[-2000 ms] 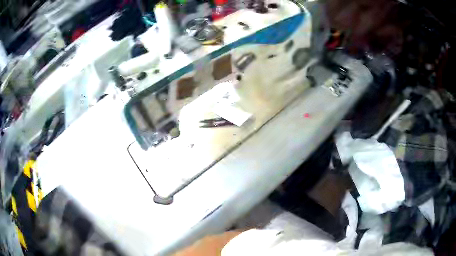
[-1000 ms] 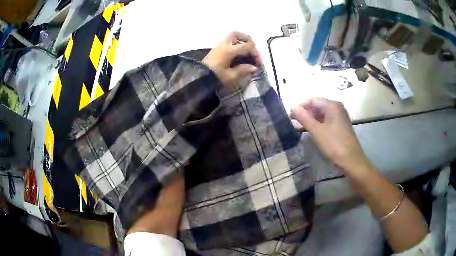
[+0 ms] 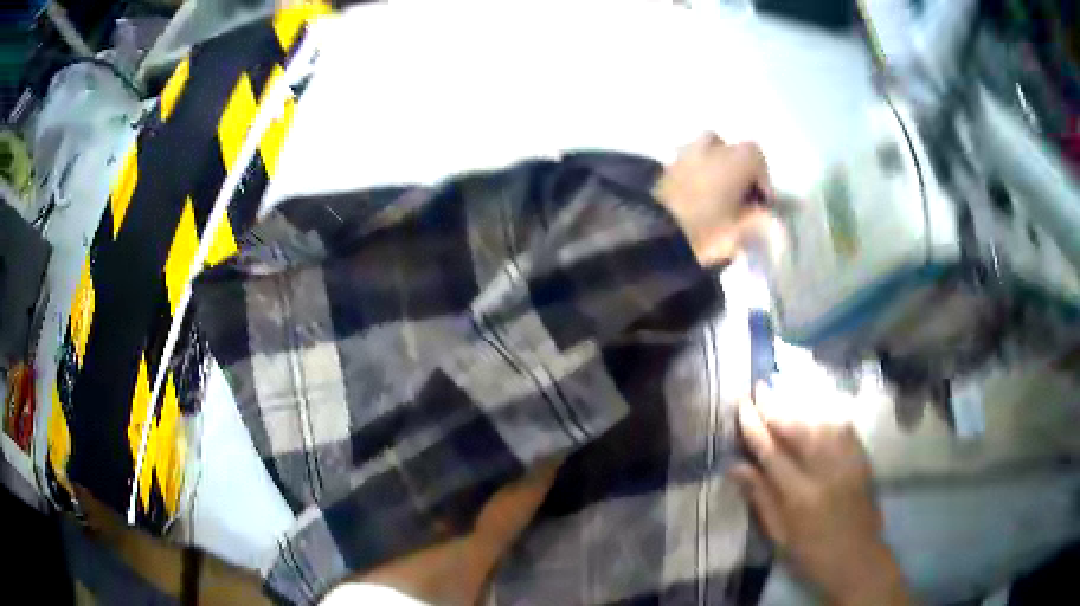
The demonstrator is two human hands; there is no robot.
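Observation:
The plaid garment piece [image 3: 403, 343] in black, grey and cream checks lies over the left and middle of the machine table. A fold of it covers part of my left forearm. My left hand [image 3: 714, 199] grips its far edge beside the sewing machine head [image 3: 870, 225], which is white with a teal edge. My right hand [image 3: 817, 491] is nearer to me, with thumb and fingertips closed on the garment's right edge. The brightly lit strip of cloth between my hands lies by the needle area. The needle and presser foot are too blurred to make out.
Black-and-yellow tape [image 3: 213, 219] runs along the table's left edge. The white table top [image 3: 474, 83] shows beyond the garment. A small pale card [image 3: 968, 408] is on the machine bed at the right. A red item [image 3: 20, 403] is at the far left.
The view has shifted. Both hands and the garment now sit further right in the picture, close against the machine head. The garment's edge is now at the lit needle area.

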